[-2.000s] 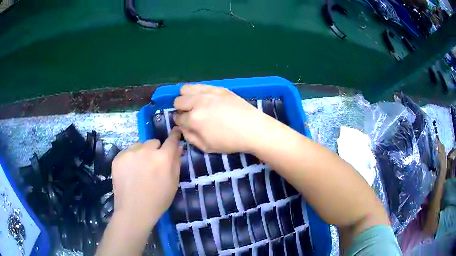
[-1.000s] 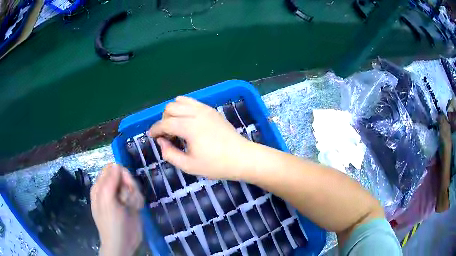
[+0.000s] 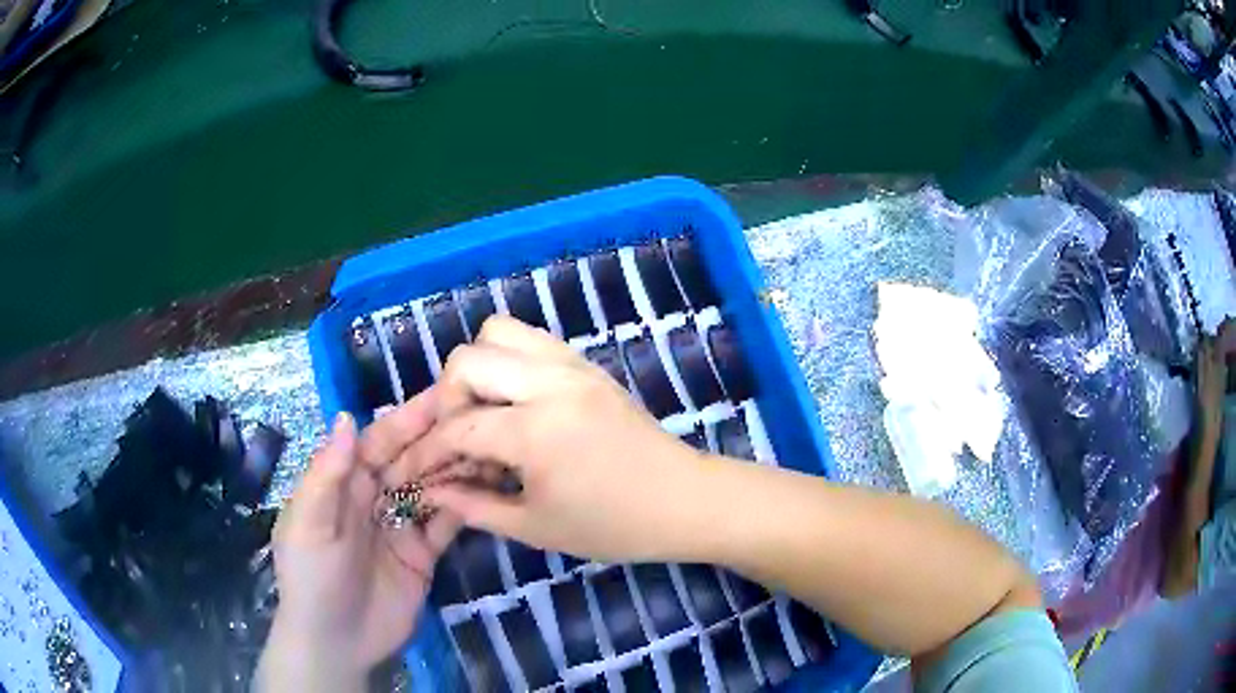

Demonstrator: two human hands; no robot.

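A deep blue tray (image 3: 542,230) holds rows of short black curved pieces (image 3: 637,609) with white strips between them. My left hand (image 3: 346,555) is palm up over the tray's left edge and holds a small heap of tiny shiny metal parts (image 3: 404,506). My right hand (image 3: 542,433) is over the tray, its fingertips at the heap in the left palm. Whether the right fingertips pinch a part cannot be told. Both hands hide the middle left of the rows.
A loose pile of black pieces (image 3: 163,528) lies left of the tray, beside a shallow blue tray (image 3: 61,589) with specks. A white crumpled sheet (image 3: 935,379) and clear bags of black parts (image 3: 1084,393) lie right. Black arcs (image 3: 366,68) lie on the green belt (image 3: 542,149).
My left hand has turned palm up, showing the tiny parts. My right hand has moved from the tray's upper left rows down to the left palm. The view has shifted.
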